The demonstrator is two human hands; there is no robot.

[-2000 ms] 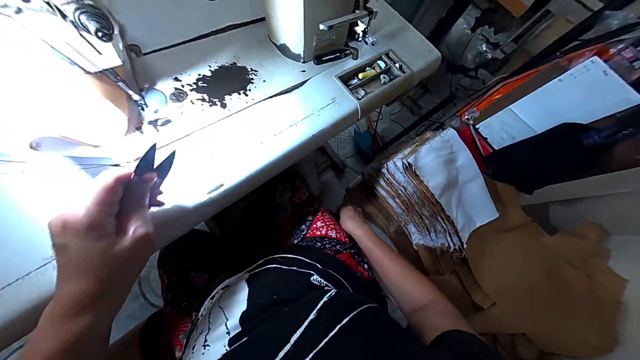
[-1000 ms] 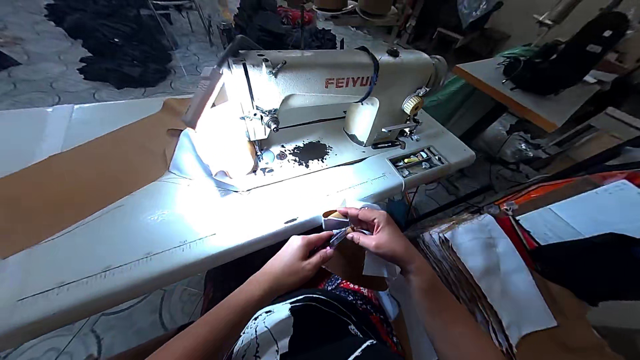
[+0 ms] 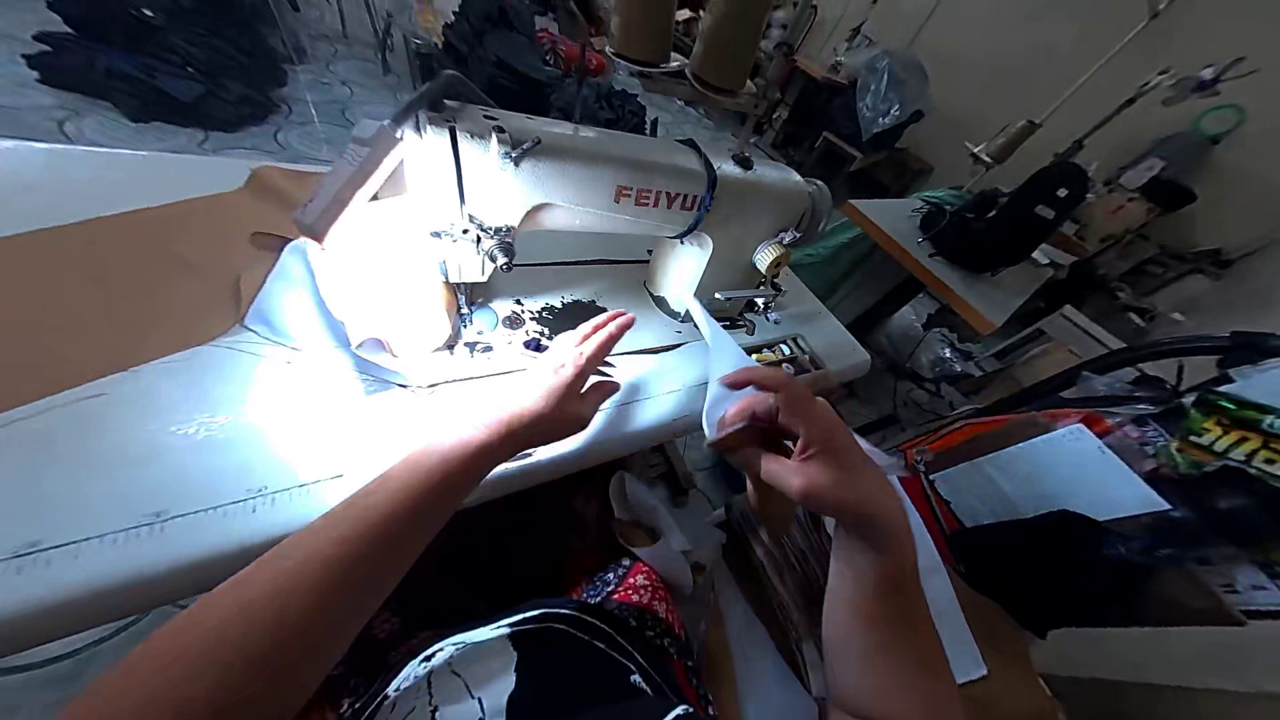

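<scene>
My left hand [image 3: 575, 385] is over the front of the sewing machine table, its fingers spread; a dark pointed tip shows beside them, and what it belongs to is hidden. My right hand [image 3: 800, 440] pinches a white and tan strip of material [image 3: 722, 350], whose narrow end rises toward the machine's pillar. The industrial sewing machine [image 3: 600, 180] stands behind both hands, its lamp glaring around the needle area. Left of the needle, a brown sheet [image 3: 130, 280] and a white piece [image 3: 300, 305] lie on the table [image 3: 200, 450].
A small parts tray [image 3: 785, 352] is set into the table's right end. Layered pieces [image 3: 940, 590] with a white top sheet lie at lower right, near a white paper [image 3: 1050, 475] and dark cloth [image 3: 1080, 570]. Another table [image 3: 960, 265] stands behind, at right.
The hands were together at the table's front edge one second ago; now they are apart, the right one raised with the strip. Two seconds ago the left hand held pointed snips. The view has shifted.
</scene>
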